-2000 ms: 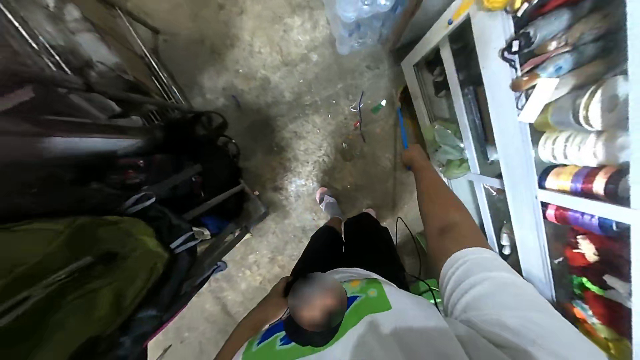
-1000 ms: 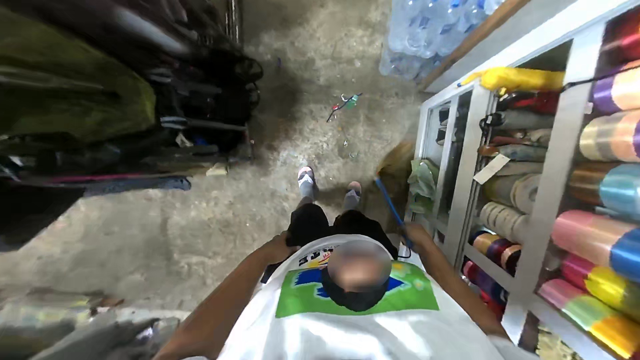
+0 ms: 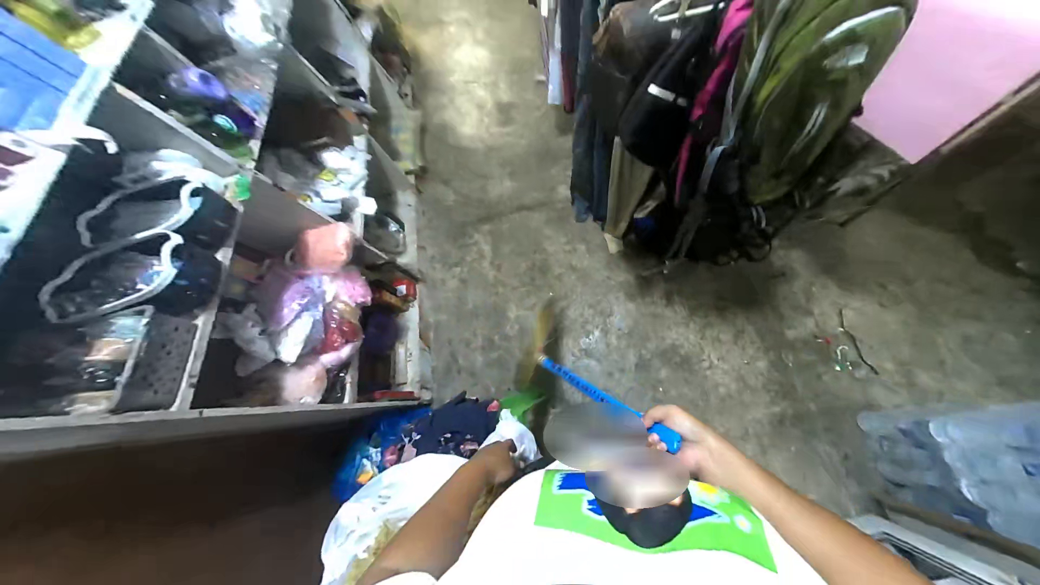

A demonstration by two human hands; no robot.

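My right hand (image 3: 678, 439) is closed around the blue handle (image 3: 597, 393) of a broom, at the lower middle right. The handle slants up to the left, and its blurred yellowish bristles (image 3: 536, 345) are at the floor near the shelf's corner. My left hand (image 3: 497, 461) is at a white plastic bag (image 3: 518, 435), beside dark patterned cloth (image 3: 455, 426) and a blue plastic bag (image 3: 354, 465). Its fingers are partly hidden, so its grip is unclear. A larger white plastic bag (image 3: 366, 508) is beside my left forearm.
A compartment shelf (image 3: 244, 413) with bagged goods stands on the left. Hanging clothes (image 3: 597, 171) and bags, one a green bag (image 3: 821, 89), are at the upper right. Thin debris (image 3: 845, 349) lies on the floor at right, above wrapped plastic bottles (image 3: 959, 463).
The view has turned strongly, bringing the compartment shelf in at left. My left hand has moved from my lap to the white plastic bag. The broom stays in my right hand.
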